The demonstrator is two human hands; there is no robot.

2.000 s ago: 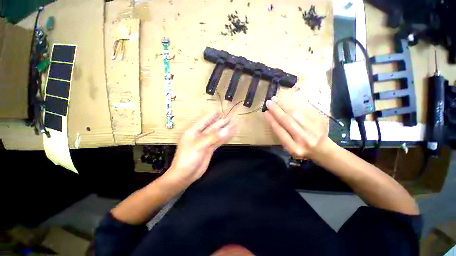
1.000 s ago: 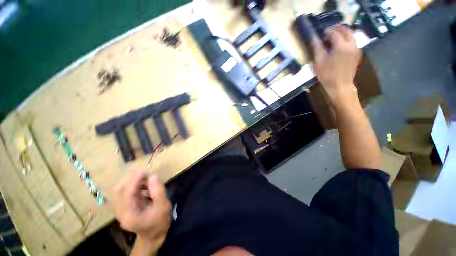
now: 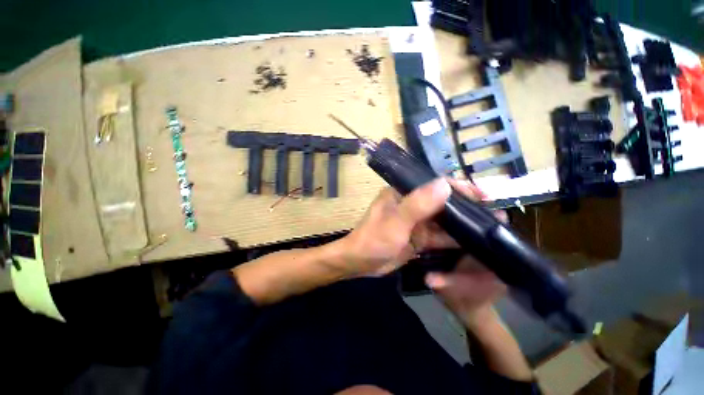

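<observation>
The electric screwdriver (image 3: pixel 471 220), a thick black cylinder, is held in the air right of the work, its thin bit pointing up and left. My left hand (image 3: pixel 397 235) is closed around its front half. My right hand (image 3: pixel 467 285) is blurred below the screwdriver and partly hidden by it; its grip is unclear. The black four-armed plastic housing (image 3: pixel 293 143) lies on the cardboard, arms toward me. Thin red lead wires (image 3: pixel 286 198) lie by its arms. The narrow green circuit board (image 3: pixel 182 170) lies left of it.
Loose screws (image 3: pixel 270 78) lie at the far side, with another pile (image 3: pixel 365 62) to their right. A power supply (image 3: pixel 432 139), a grey empty housing (image 3: pixel 490 127) and black housings (image 3: pixel 585 150) are on the right. Black adhesive pads (image 3: pixel 28 173) are at far left.
The screwdriver has come from the right side of the bench to in front of me. My left hand has moved right and closed on it. The view has turned.
</observation>
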